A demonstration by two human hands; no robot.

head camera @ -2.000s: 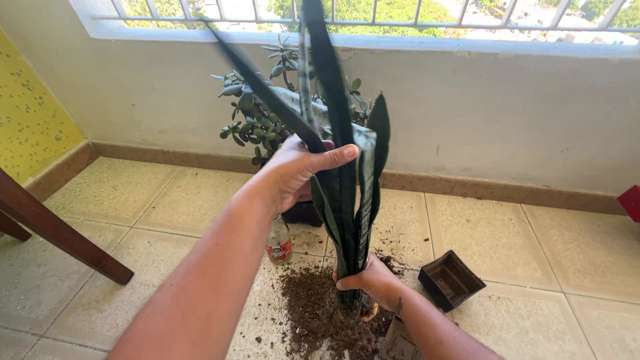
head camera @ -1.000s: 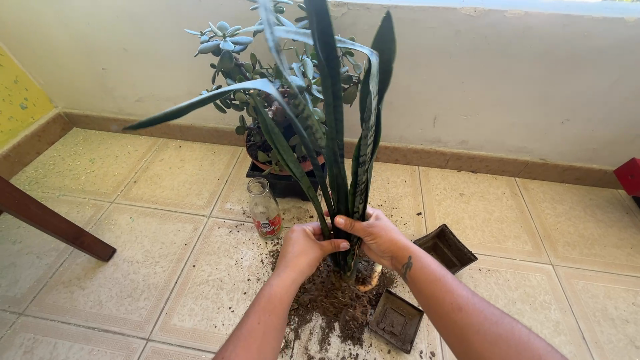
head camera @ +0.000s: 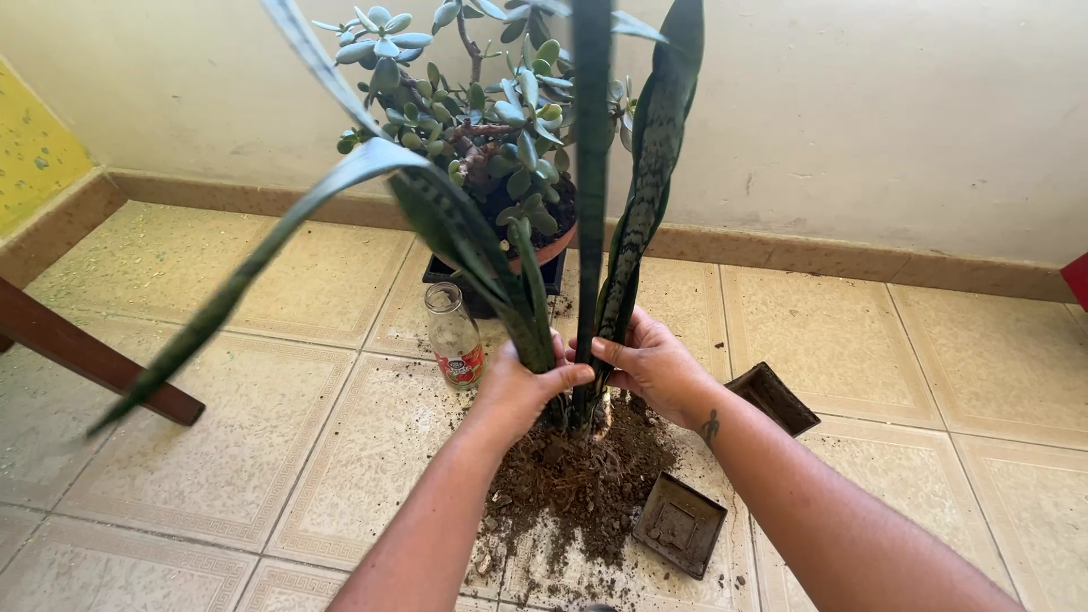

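Note:
A snake plant point(head camera: 592, 212) stands upright, its long leaves rising from a bare root clump point(head camera: 569, 463) that rests in loose dark soil point(head camera: 629, 501) on the tiled floor. My left hand point(head camera: 527, 382) grips the base of the left leaves, one of which bends far out to the left. My right hand point(head camera: 650, 365) holds the right leaves low down, thumb in front. The two hands are close together, with the leaf bases parted between them. Some fingers are hidden behind the leaves.
A potted jade plant point(head camera: 518, 110) stands by the wall in a dark square tray point(head camera: 440, 272). Near it is a glass bottle point(head camera: 456, 336). Small square plastic pots point(head camera: 680, 524) lie right of the soil, one point(head camera: 773, 399) behind my right forearm. A wooden furniture leg point(head camera: 93, 353) is at left.
My left hand has come down from high on the leaves to their base. The leaves have spread into left and right groups. The view has tilted down and moved closer.

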